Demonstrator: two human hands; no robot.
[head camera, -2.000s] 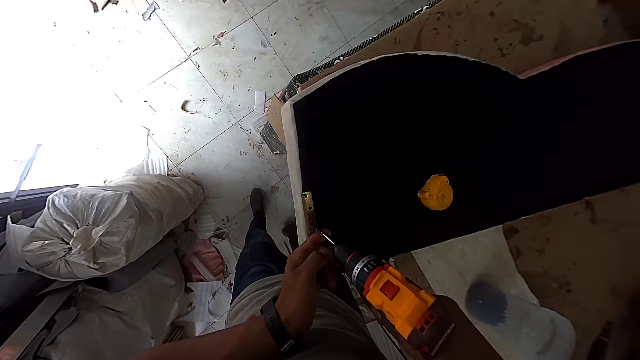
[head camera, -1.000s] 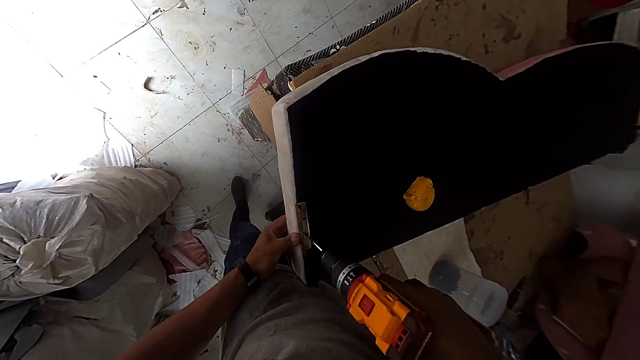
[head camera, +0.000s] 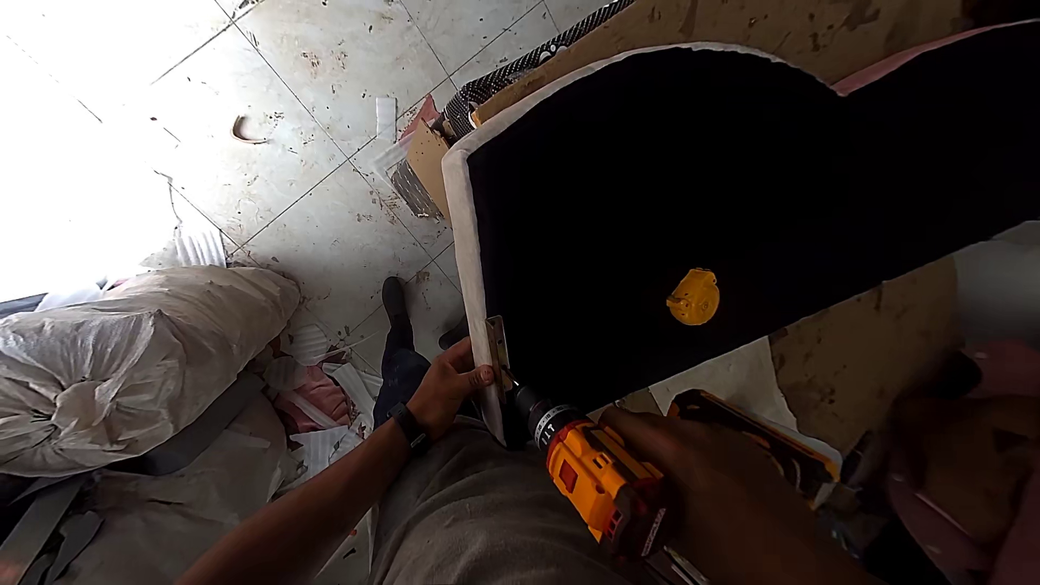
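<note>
A metal bracket (head camera: 497, 345) lies at the near left edge of a black-backed upholstered panel (head camera: 650, 187) with a pale fabric rim. My left hand (head camera: 447, 386) grips that rim beside the bracket, thumb on top and fingers around the outer side. My right hand (head camera: 666, 447) is around an orange and black cordless drill (head camera: 597, 479), its handle mostly hidden. The drill's bit points at the bracket's lower end; whether a screw is there is too small to tell. A yellow tape measure (head camera: 695, 297) rests on the black backing.
Brown cardboard (head camera: 865, 349) lies beneath the panel. A stuffed white sack (head camera: 154, 357) stands at the left, near fabric scraps (head camera: 313, 398) on the tiled floor (head camera: 325, 89). An orange and black object (head camera: 756, 439) sits right of the drill.
Two seconds ago my left hand was at the drill's tip; it has since moved to the panel's rim. The drill's tip has come to the bracket.
</note>
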